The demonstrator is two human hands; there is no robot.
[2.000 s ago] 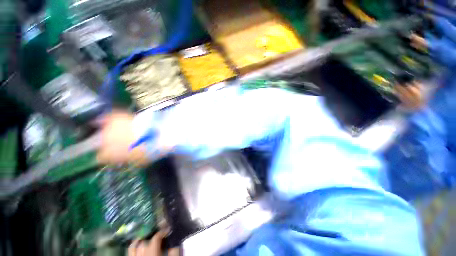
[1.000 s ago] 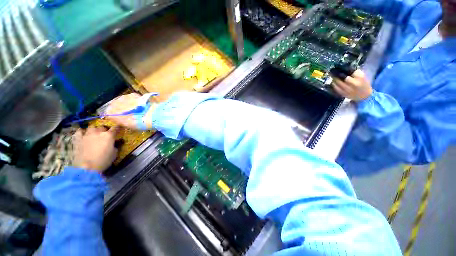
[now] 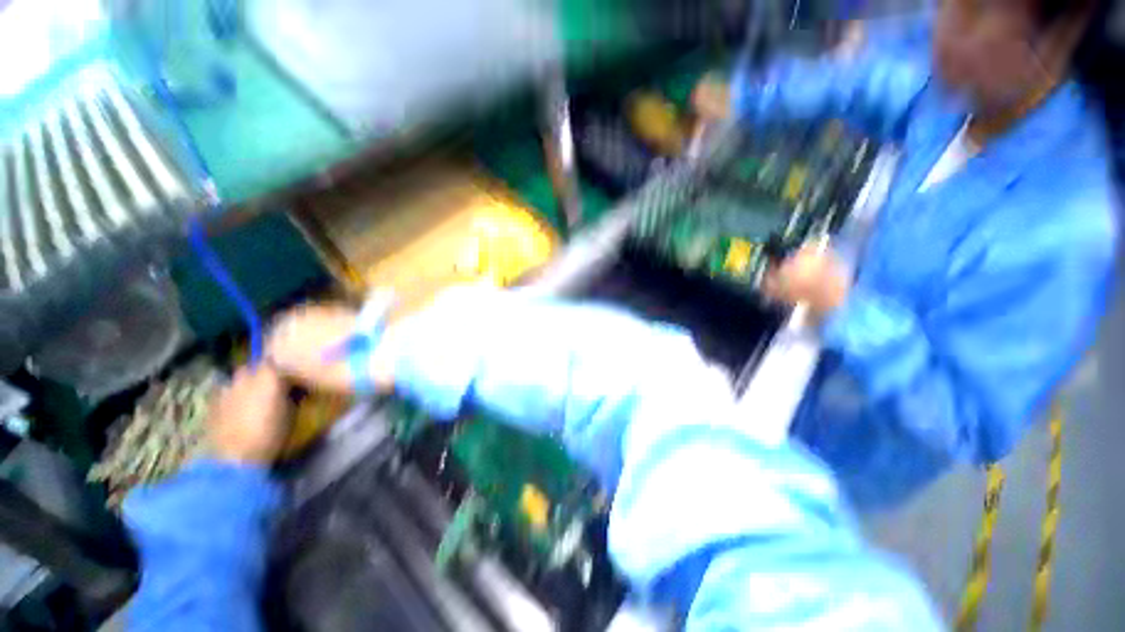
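Observation:
The frame is blurred. My left hand and my right hand are close together over the bin of small yellow-orange components, which they partly cover. My left hand is at the bin's left side, beside the pile of beige components. My right hand reaches in from the right with a blue band at its wrist. The fingertips are blurred, and whether either hand holds a part cannot be seen. A green circuit board with a yellow block lies below my right sleeve.
A cardboard box with yellow blocks stands beyond my right forearm. A blue cord hangs near my hands. At right, a person in a blue smock reaches over boards on the conveyor. A dark carrier area lies between.
Both hands remain at the yellow-orange bin and now appear closer together. The view has shifted, showing more of the other person, whose far arm now reaches toward the bins beyond the rail.

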